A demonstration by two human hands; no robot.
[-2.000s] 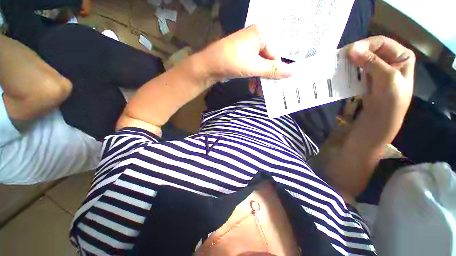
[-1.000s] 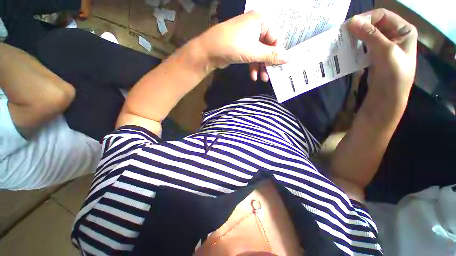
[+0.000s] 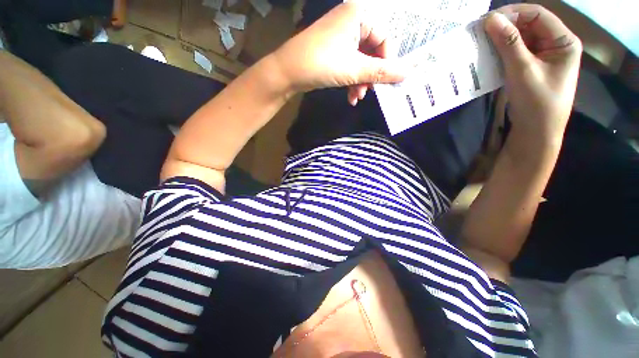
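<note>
A white printed leaflet [image 3: 441,87] with a row of several short dark bars is held in front of me at the upper right. My left hand [image 3: 350,56] grips its left edge, thumb on top and fingertips showing below. My right hand [image 3: 536,45] pinches its right side between thumb and fingers. A part with dense small grey text [image 3: 434,21] rises behind the barred part to the frame's top edge. Whether it is the same sheet or another beneath, I cannot tell.
A white table edge [image 3: 616,17] is at the upper right. Paper scraps [image 3: 228,24] lie on the tiled floor [image 3: 70,308]. A seated person's bare arm [image 3: 52,119] and dark trousers are at the left. Pale grey cloth [image 3: 595,308] is at the lower right.
Both hands and the leaflet have moved up in the view over the two seconds. Both hands keep their grip on it.
</note>
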